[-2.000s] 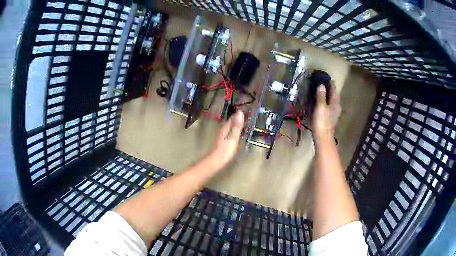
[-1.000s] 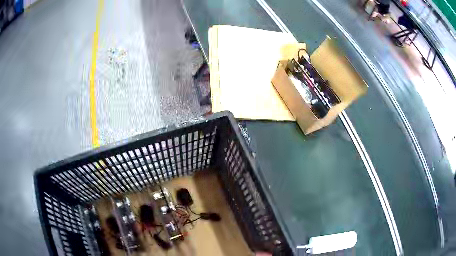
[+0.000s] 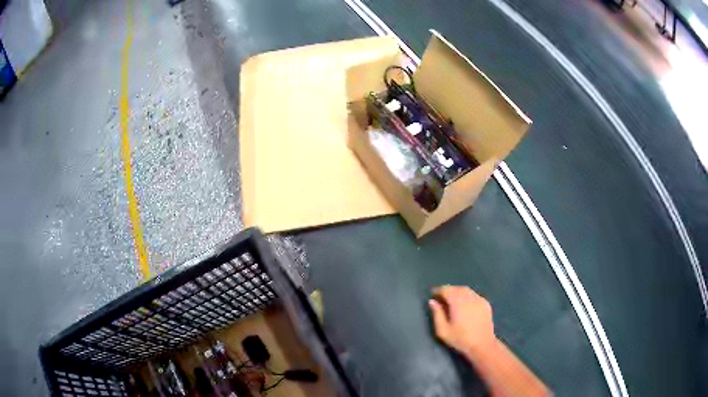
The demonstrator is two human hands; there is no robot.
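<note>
An open brown cardboard box (image 3: 475, 194) stands at the upper middle, partly on a flat cardboard sheet (image 3: 299, 139). Inside it are dark LED display stands (image 3: 423, 128) with white bulbs, and clear plastic. My right hand (image 3: 464, 318) is below the box, over the green bench, with fingers loosely curled, a gap at the thumb, and nothing visible in it. My left hand is not in view.
The black slotted crate (image 3: 186, 298) is at the lower left, cut off by the picture's edge. Inside lie stands, wires and a black adapter (image 3: 255, 349). The dark green bench (image 3: 559, 186) has curved-looking aluminium rails. Grey floor with a yellow line (image 3: 126, 147) is left.
The view has turned from inside the crate to the bench and box. My left hand has left the picture. My right hand is out of the crate, over the bench. The white bottle has left view.
</note>
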